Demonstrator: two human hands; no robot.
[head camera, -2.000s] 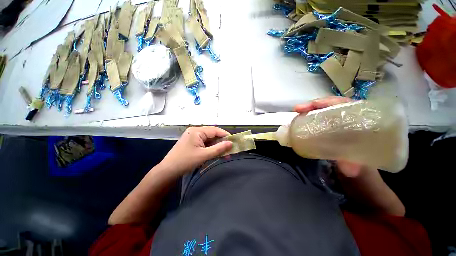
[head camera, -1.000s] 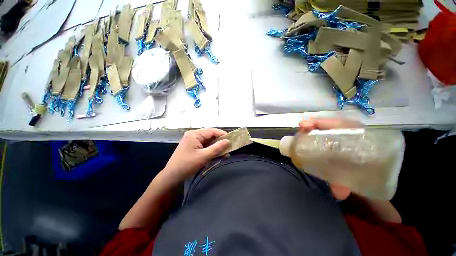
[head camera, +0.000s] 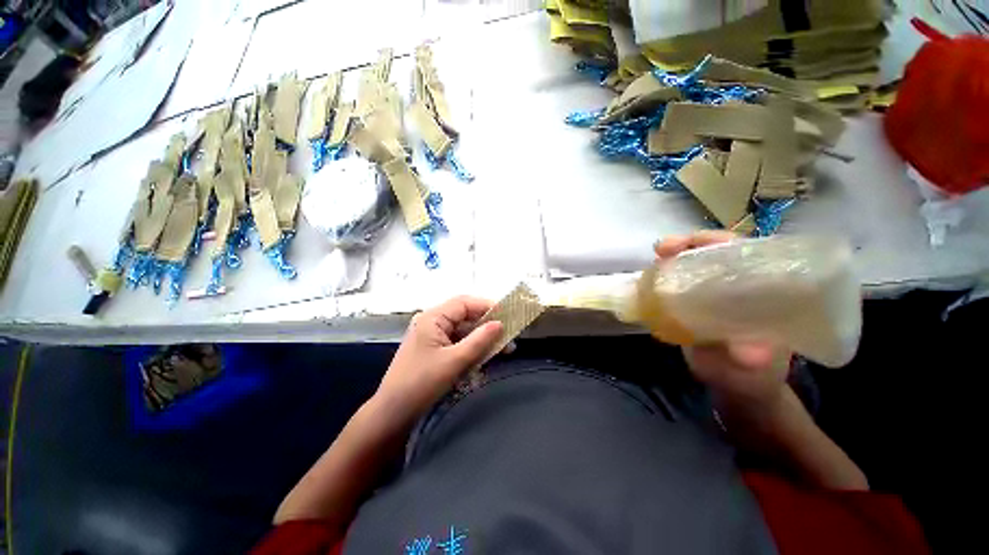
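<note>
My left hand (head camera: 447, 345) pinches a tan strap tab (head camera: 514, 317) between thumb and fingers, in front of the table edge above the apron. My right hand (head camera: 729, 352) is wrapped around a translucent yellowish glue bottle (head camera: 765, 293), which lies sideways and partly hides the hand. The bottle's pale spout (head camera: 580, 295) points left, and its tip is at or very near the tab's upper right end. The far end of the tab is hidden in my left hand. Whether glue is on the tab is too small to tell.
Tan tabs with blue hooks (head camera: 222, 195) lie in rows at left, beside a white round item (head camera: 345, 202). More tabs (head camera: 779, 152) are piled at right, before stacked bag panels (head camera: 824, 49). A red plastic bag (head camera: 946, 114) is far right. A blue crate (head camera: 206, 379) stands below the table.
The view has shifted, so the table things sit lower. The tab is tilted more steeply. The bottle's base has swung up and more of my right hand shows beneath it.
</note>
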